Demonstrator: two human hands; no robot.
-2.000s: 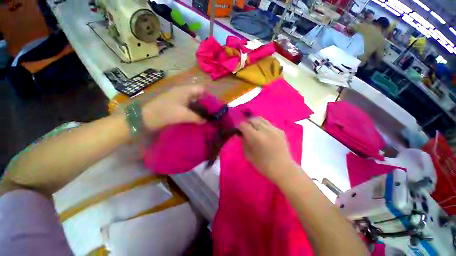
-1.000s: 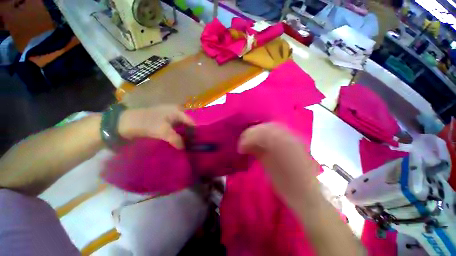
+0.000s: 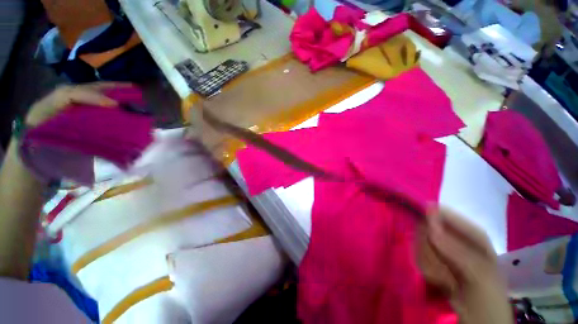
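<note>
My left hand [image 3: 70, 101], at the far left, holds a folded bundle of dark pink fabric [image 3: 95, 133] over the wrapped white roll. My right hand [image 3: 456, 253], blurred at the lower right, grips the end of a long dark strip [image 3: 285, 155]. The strip stretches up and left across the table; its far end is blurred. Bright pink cut panels [image 3: 380, 139] lie under the strip on the white table, and pink fabric hangs over its front edge.
A white roll with yellow tape [image 3: 152, 234] is at lower left. A folded pink stack [image 3: 520, 155] and small pink piece [image 3: 535, 221] lie right. Mustard cloth [image 3: 386, 57], a pink tied bundle [image 3: 323, 38] and a cream sewing machine [image 3: 212, 25] are behind.
My hands have moved far apart: the left with the bundle to the far left, the right to the lower right. The dark strip, earlier bunched around the bundle, is now stretched out. The view has shifted left.
</note>
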